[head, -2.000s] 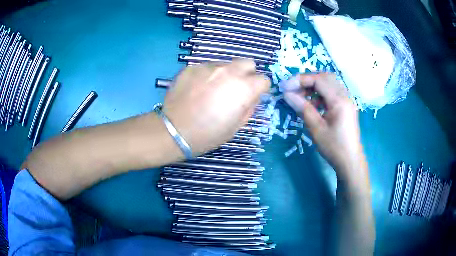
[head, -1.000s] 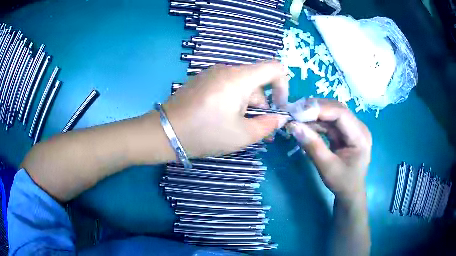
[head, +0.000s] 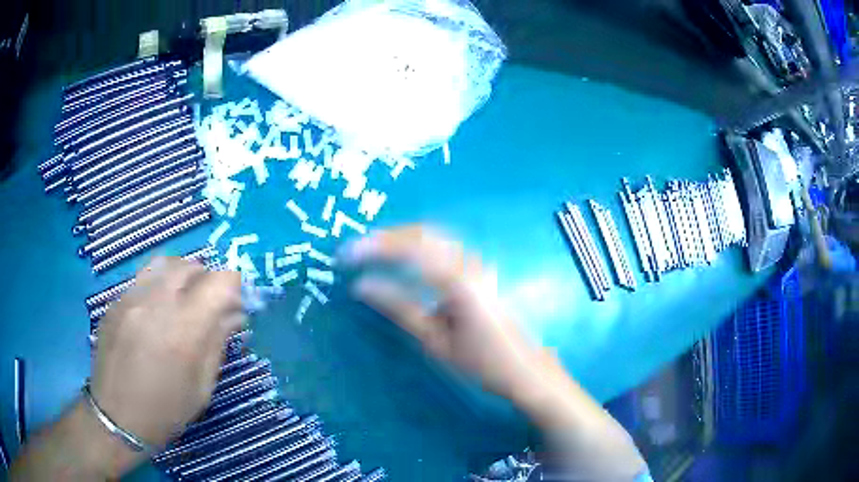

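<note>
My left hand [head: 165, 344], bare with a silver bracelet, is over the central metal tubes [head: 141, 169]. Its fingers are bent and blurred; whether they hold a tube is hidden. My right hand [head: 447, 315] is to the right of the white pieces, blurred, thumb and fingers apart, with nothing visible between them. Its fingertips look pale. Small white plastic pieces [head: 306, 174] lie loose in a heap beside the tube ends, some close to both hands. More tubes [head: 268, 428] lie in a row below my left hand.
A clear bag [head: 377, 80] of white material stands behind the heap. A taped bar [head: 243, 28] is at the back. Paler slim tubes [head: 673, 226] stand in a row at right against a dark block [head: 758, 202]. A blue basket [head: 753, 362] is beyond the table edge.
The view has swung right, bringing the dark block and basket into sight. My hands have moved apart; the tube seen between them a second ago no longer shows there.
</note>
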